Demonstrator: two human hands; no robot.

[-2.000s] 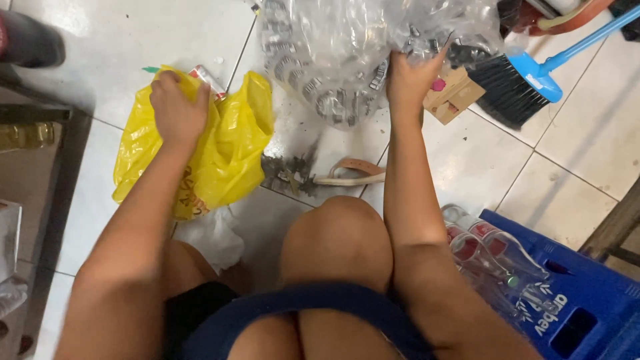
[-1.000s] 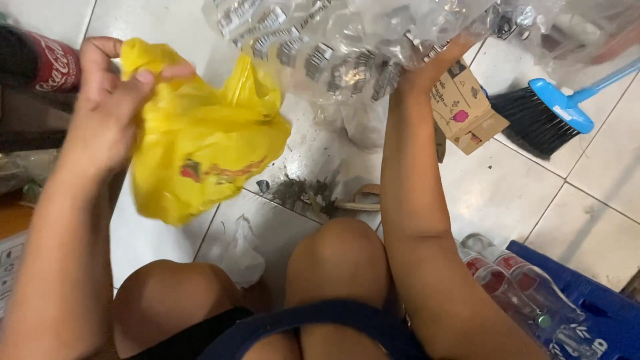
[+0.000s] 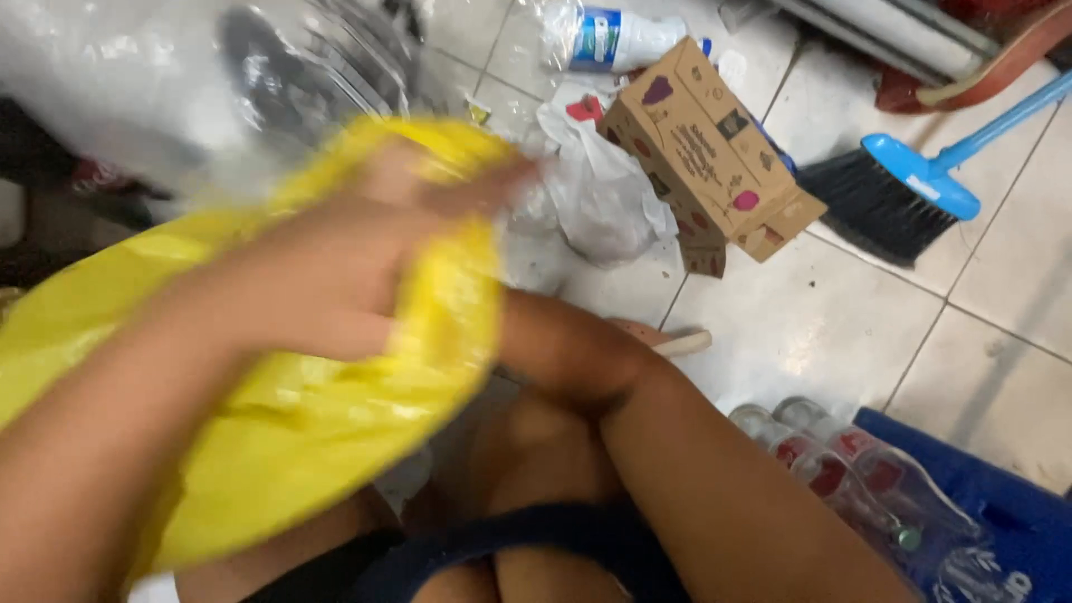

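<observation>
A yellow plastic bag (image 3: pixel 335 427) spreads across the left half of the view, its upper part bunched around my left hand (image 3: pixel 368 226). That hand is blurred by motion and grips the bag near its rim. My right forearm reaches in from the lower right and passes behind the yellow bag, which hides the right hand. Beyond the bag, at the upper left, lies a large clear plastic bag (image 3: pixel 167 92) with dark marks or contents. A white plastic bag (image 3: pixel 607 197) lies on the floor right of the yellow one, against a brown cardboard box (image 3: pixel 703 151).
A blue broom head with black bristles (image 3: pixel 888 201) rests right of the box. A plastic bottle with a blue label (image 3: pixel 628 38) lies behind it. Glass bottles (image 3: pixel 863 477) and a blue crate (image 3: pixel 997 502) stand at the lower right. A slipper (image 3: pixel 670 342) is on the tiles.
My left hand has brought the yellow bag from the left toward the middle. My right hand, earlier at the clear plastic bag, is now behind the yellow bag. The clear bag now lies farther left.
</observation>
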